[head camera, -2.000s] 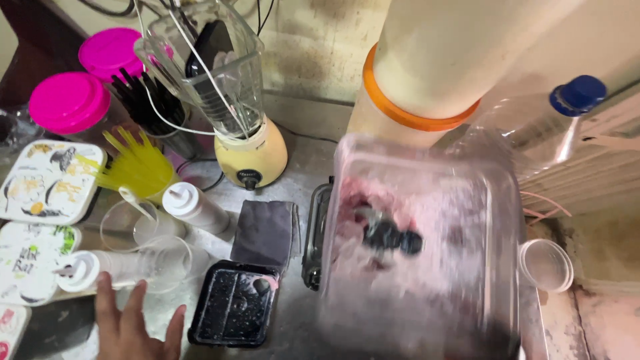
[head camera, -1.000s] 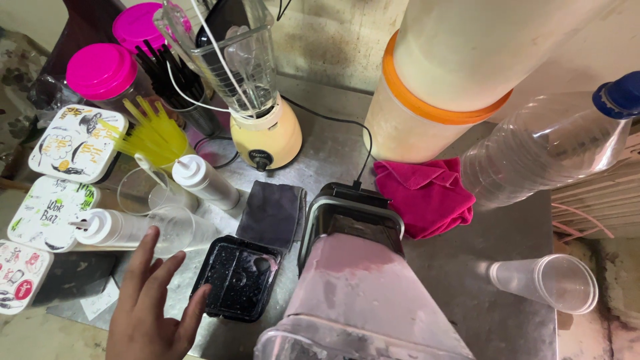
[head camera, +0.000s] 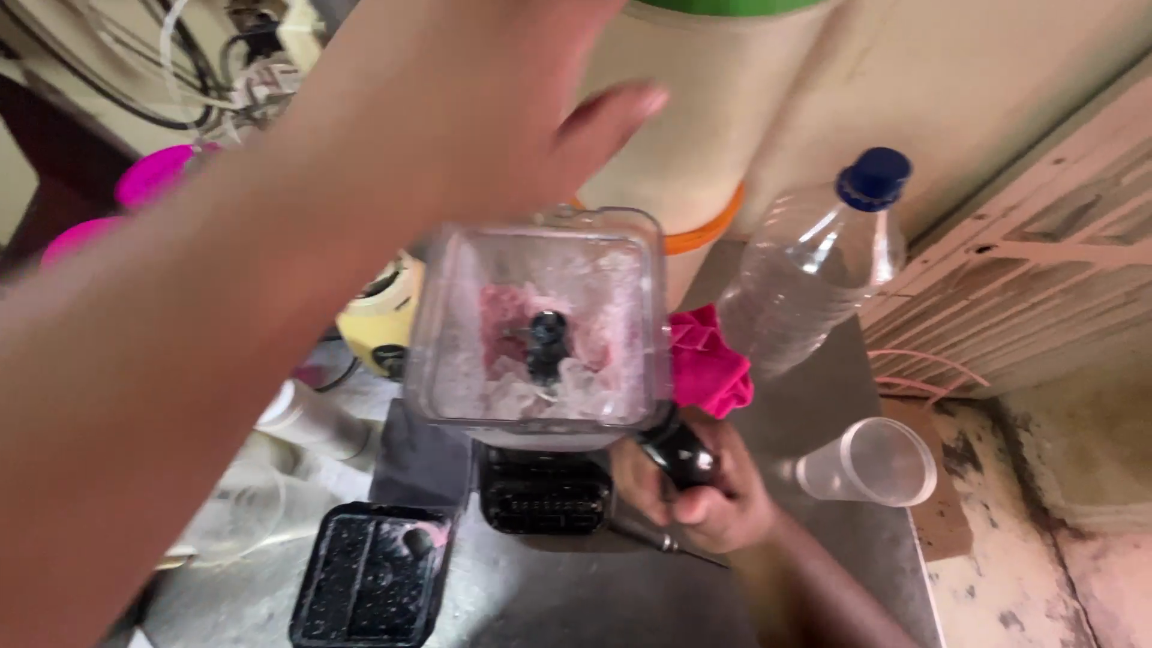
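Note:
A clear square blender jar (head camera: 540, 324) stands in the middle of the view, with pink and whitish icy contents around its dark blade hub. My right hand (head camera: 702, 486) grips the jar's black handle (head camera: 677, 450). Above the jar's far side my left hand (head camera: 504, 117) is stretched out and blurred; its thumb stands apart, and its fingers run out of view at the top. A black lid with pink residue (head camera: 369, 576) lies at the lower left, beside a dark folded cloth (head camera: 423, 459). Part of a black blender base (head camera: 544, 495) shows below the jar.
Behind the jar stands a large whitish container with an orange rim (head camera: 706, 225). A pink cloth (head camera: 711, 360), a clear bottle with a blue cap (head camera: 810, 261) and a plastic cup on its side (head camera: 868, 463) are at the right. A yellow blender (head camera: 382, 315) and a squeeze bottle (head camera: 315, 423) are at the left.
My left hand has moved from the lower left up over the jar's far side. The jar, tilted toward the bottom edge a second ago, now shows its open top. The view has shifted.

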